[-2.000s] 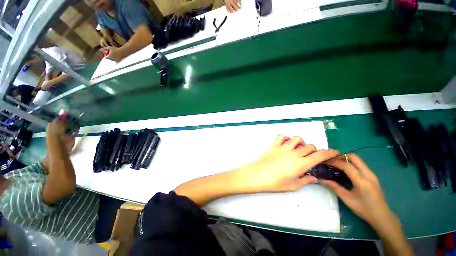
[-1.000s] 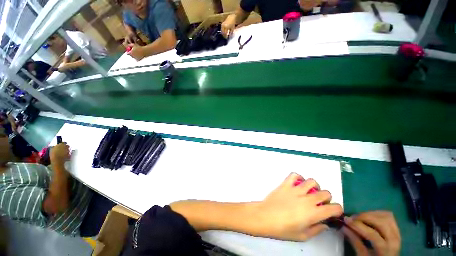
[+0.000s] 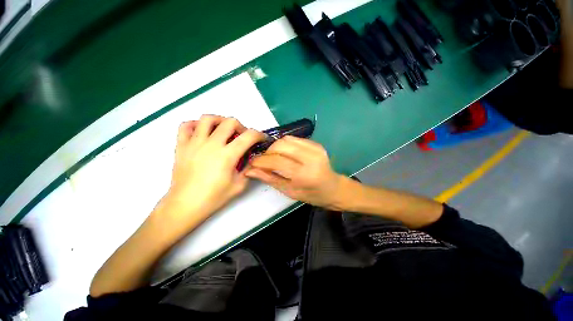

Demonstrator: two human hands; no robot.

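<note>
My left hand [image 3: 210, 160] is wrapped over a pink part, of which only small bits show between the fingers, above the white sheet [image 3: 135, 169]. A long narrow black handle shell [image 3: 295, 129] sticks out to the right from between my hands. My right hand [image 3: 295, 169] pinches at the joint between the pink part and the handle shell, its fingertips touching the left hand's. The joint itself is mostly hidden by fingers. A thin wire end shows near the shell's tip.
Several black handle shells [image 3: 377, 53] lie on the green bench at upper right. Open black cylinders [image 3: 523, 37] are grouped at the far right. More black pieces [image 3: 22, 263] lie at lower left. A blue-and-red stool [image 3: 468, 125] stands below the bench's right edge.
The view has swung right and down. A long black shell now sticks out from between my hands. My right hand has come in closer against the left; my left still holds the pink part.
</note>
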